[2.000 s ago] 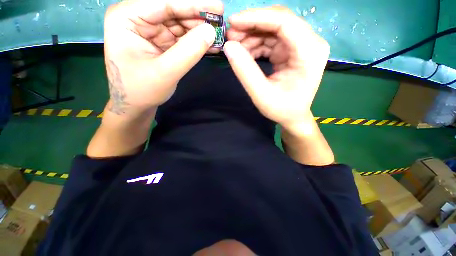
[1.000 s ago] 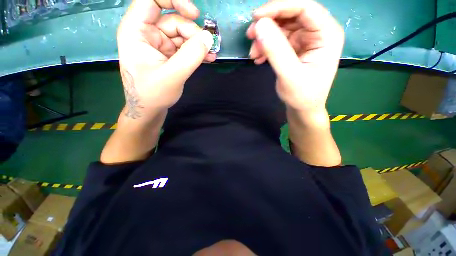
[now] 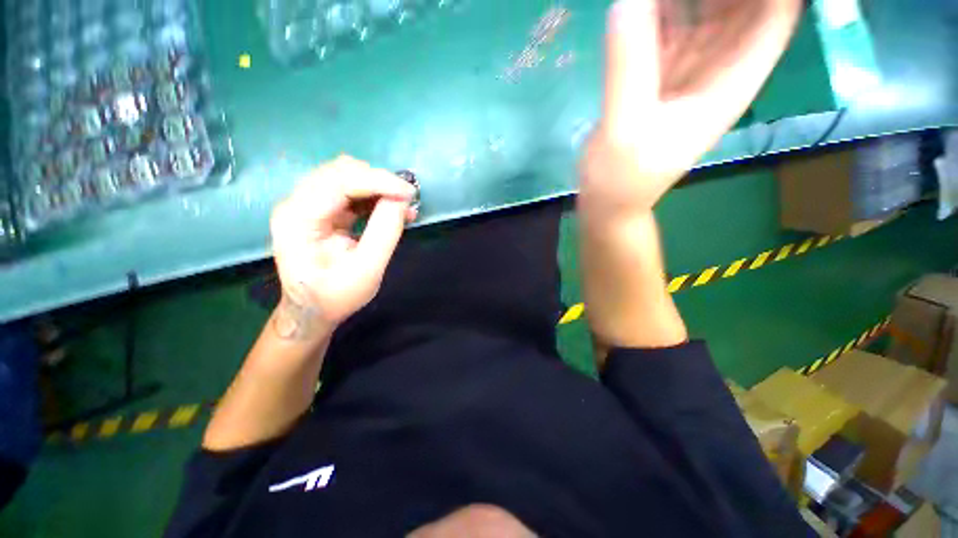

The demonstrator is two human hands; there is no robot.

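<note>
My left hand (image 3: 341, 236) is at the bench's front edge, thumb and forefinger pinched on a small dark circuit board module (image 3: 408, 192). Only part of the module shows past the fingertips. My right hand (image 3: 683, 100) is blurred, raised over the green mat (image 3: 473, 95) at the upper right. Its fingers run up to the picture's top edge and are partly cut off. Whether it holds anything cannot be seen. Small coppery and silver screws (image 3: 538, 44) lie scattered on the mat left of my right hand.
A blister tray of modules (image 3: 121, 131) lies at the far left, several pockets filled. Another clear blister tray (image 3: 336, 23) is at the top edge. A yellow bit (image 3: 245, 61) lies between them. Cardboard boxes (image 3: 856, 389) stand on the floor at lower right.
My right hand has moved away from my left, up and over the mat. My left hand keeps the module. The view has shifted and tilted, showing more of the bench and trays.
</note>
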